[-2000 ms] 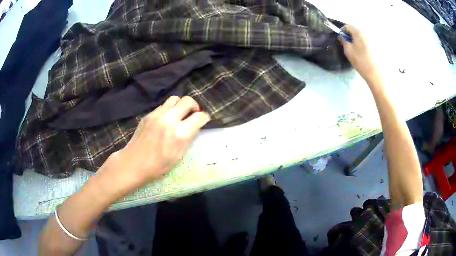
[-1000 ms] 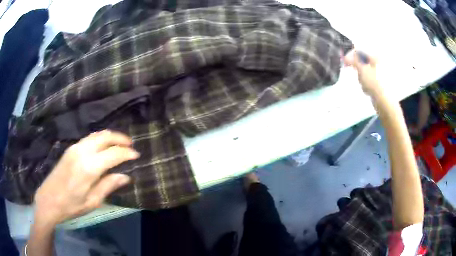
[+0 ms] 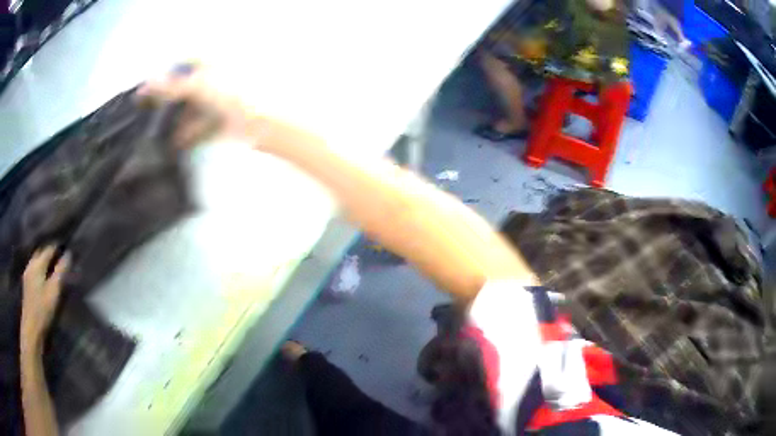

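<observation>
A dark brown plaid garment [image 3: 128, 183] lies at the left of the view on the pale table, blurred by motion. My right hand [image 3: 191, 102] is at the garment's upper corner, its fingertips closed on the cloth. A small dark blue thing, perhaps the snips' handle, shows at this hand; no blades can be made out. My left hand [image 3: 44, 285] is at the far left against the garment's dark folds, fingers bent; whether they grip cloth is hidden.
The pale table [image 3: 281, 43] has its edge running diagonally. A large crumpled plaid pile [image 3: 655, 281] is low at right. Behind it stand a red plastic stool [image 3: 580, 128], a person's leg [image 3: 508, 94] and blue containers [image 3: 651, 77]. Scraps lie on the grey floor.
The view has swung to the right, so the garment and both hands now appear further left. The pile and stool show more fully. My right hand remains at the garment's edge.
</observation>
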